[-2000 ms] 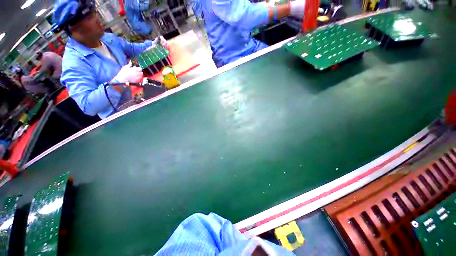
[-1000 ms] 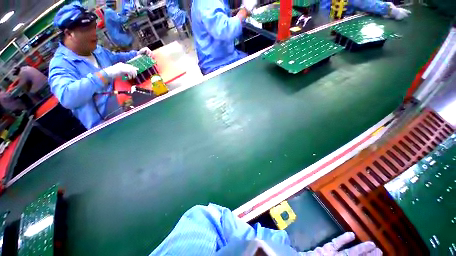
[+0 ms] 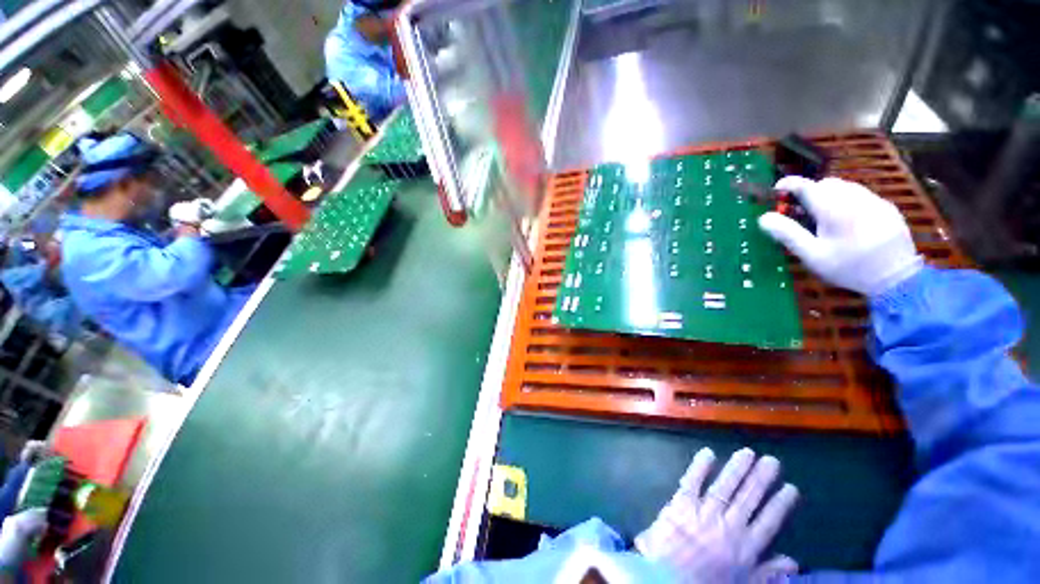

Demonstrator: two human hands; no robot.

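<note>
A large green circuit board (image 3: 684, 257) with rows of pale solder pads lies on the orange-brown slotted rack (image 3: 593, 394). My right hand (image 3: 850, 234), in a white glove, is at the board's upper right edge, closed around small cutters (image 3: 789, 205) whose dark and red parts show between the fingers. The cutters' jaws point left over the board and are blurred. My left hand (image 3: 724, 513), in a white glove, lies with fingers spread on the green bench top in front of the rack and holds nothing.
The green conveyor (image 3: 331, 422) runs along the left, carrying circuit boards (image 3: 342, 228). A clear panel with a metal frame stands between conveyor and rack. A yellow block (image 3: 509, 491) sits by the belt edge. A black object (image 3: 802, 154) is at the rack's far edge. People in blue smocks work opposite.
The view has swung right, bringing the rack, the whole board and my right hand with the cutters into view. My left hand now shows fully, fingers spread on the bench.
</note>
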